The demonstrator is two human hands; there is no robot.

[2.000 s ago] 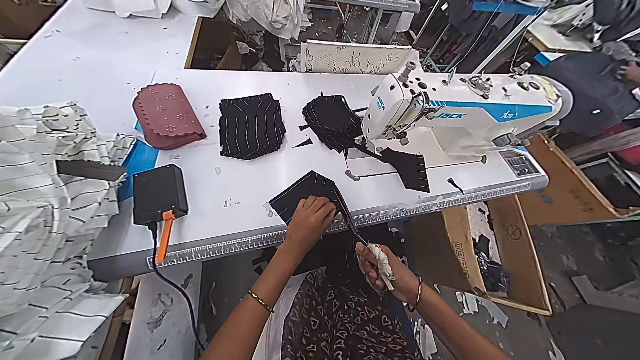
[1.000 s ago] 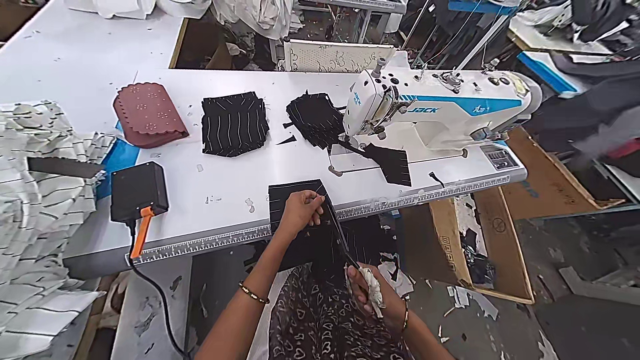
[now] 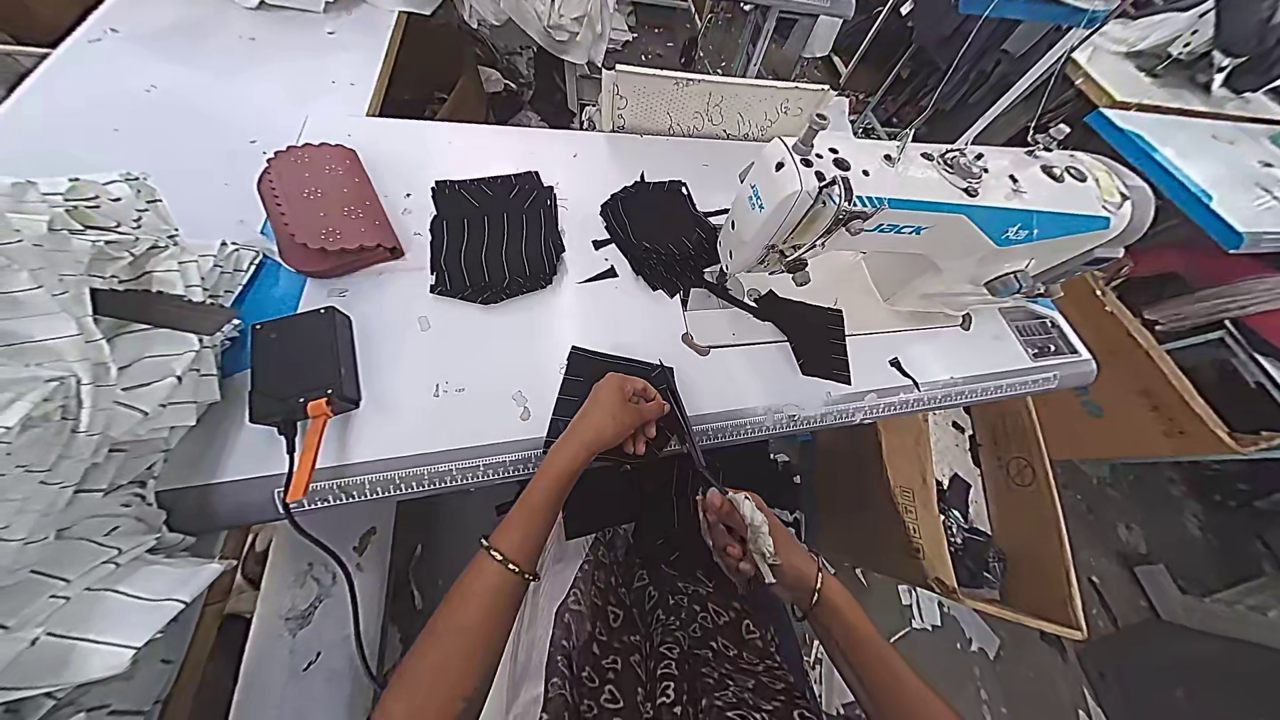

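My left hand (image 3: 622, 412) presses and pinches a black striped fabric piece (image 3: 590, 372) at the table's front edge. My right hand (image 3: 738, 540) is closed around the cloth-wrapped handles of scissors (image 3: 690, 425), whose blades point up and away along the right edge of that piece. Whether the blades are apart is hard to tell. Behind lie a neat stack of black striped fabric pieces (image 3: 495, 238) and a looser black pile (image 3: 660, 235) beside the sewing machine (image 3: 930, 225). One black piece (image 3: 812, 335) lies in front of the machine, joined to a narrow strip.
A maroon scalloped case (image 3: 328, 210) and a black box with an orange strap (image 3: 303, 365) stand on the left of the table. White striped fabric (image 3: 100, 400) is heaped at far left. A cardboard box (image 3: 1035, 510) with scraps stands below, right of my right hand.
The black piece under my left hand has turned and shifted between frames. The scissors have stayed in my right hand, beside its right edge. The stacks and the machine have not moved.
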